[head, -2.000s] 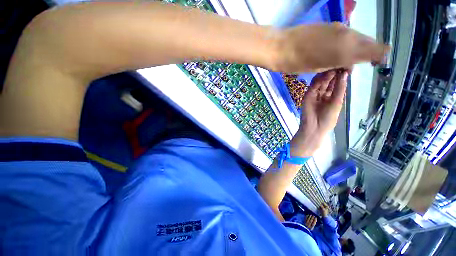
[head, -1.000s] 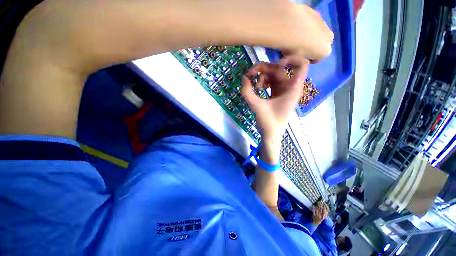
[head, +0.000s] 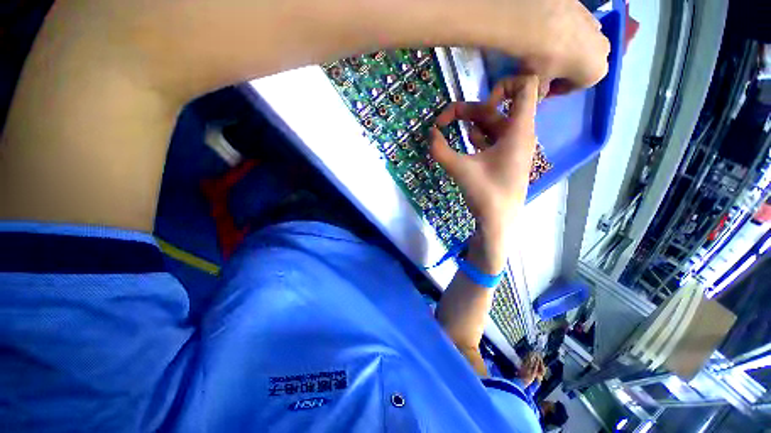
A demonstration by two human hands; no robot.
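Note:
My left hand (head: 568, 49) reaches in from the top left, back of the hand up, over the blue parts bin (head: 583, 127). Its fingertips are mostly hidden and meet the fingertips of my right hand (head: 497, 173). My right hand, with a blue wrist strap, is palm towards me with curled fingers over the edge of the green circuit boards (head: 393, 101). Small copper-coloured specks show between its fingers; I cannot tell whether they are held. The boards carry many copper rings. Loose copper-coloured parts (head: 538, 165) lie at the bin's near end.
A white rail (head: 317, 114) runs along the boards' near side. A second blue bin (head: 560, 301) stands farther down the line. Another worker's hand (head: 531, 369) is at the line there. Metal frames and shelving fill the right side.
Both hands were together beyond the boards, then came back over the bin and board edge. Since then they have shifted slightly right in view, still together; the whole view has also shifted slightly.

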